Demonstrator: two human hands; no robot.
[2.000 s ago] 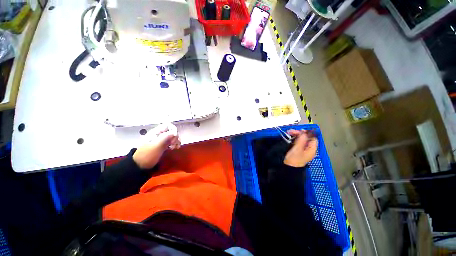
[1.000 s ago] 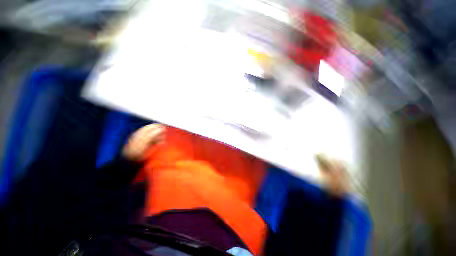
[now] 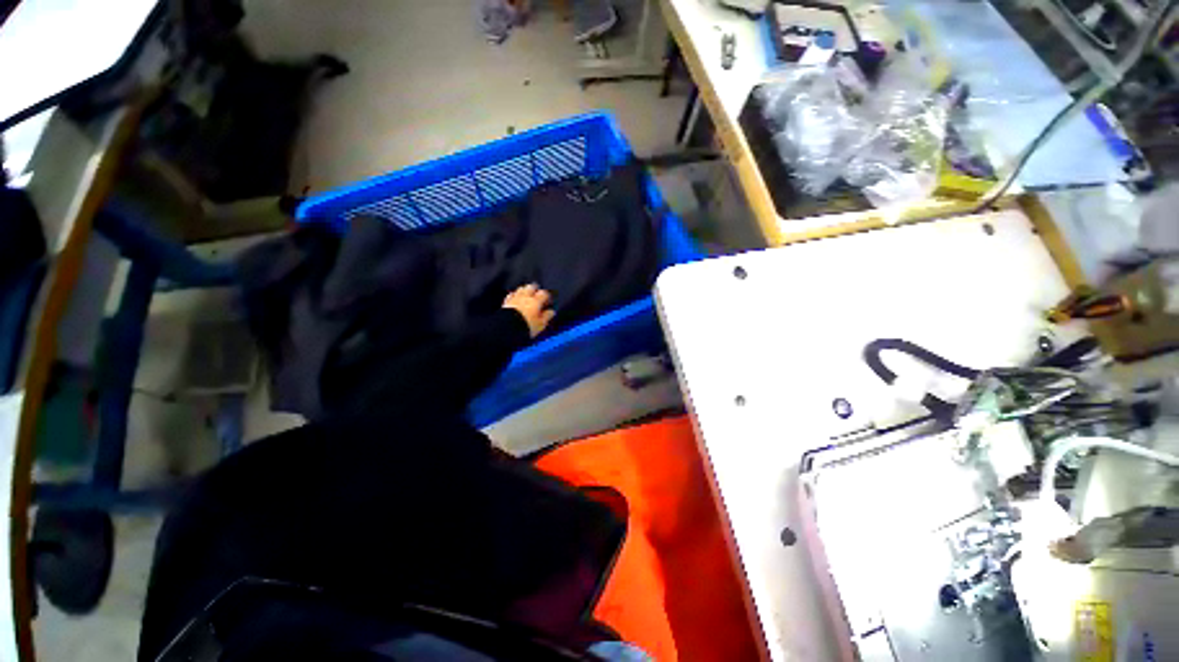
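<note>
Black garments (image 3: 466, 265) lie heaped in a blue slatted crate (image 3: 472, 181) left of the sewing table, and some cloth hangs over the crate's left end. My left hand (image 3: 530, 310) reaches over the crate's near side and touches the black cloth. Its fingers point up and rightward, and the black sleeve merges with the garments. Whether the fingers grip the cloth cannot be told. My right hand is out of the picture.
The white sewing table (image 3: 724, 336) is at the right, with part of the machine (image 3: 996, 556) and a black curved hose (image 3: 912, 356). Crumpled clear bags (image 3: 853, 129) lie on the neighbouring table. A wood-edged table (image 3: 58, 298) stands at the far left. An orange apron (image 3: 659, 517) covers my lap.
The view has swung left, from the machine to the crate. My left hand has moved from the table edge to the garments. My right hand has left the picture.
</note>
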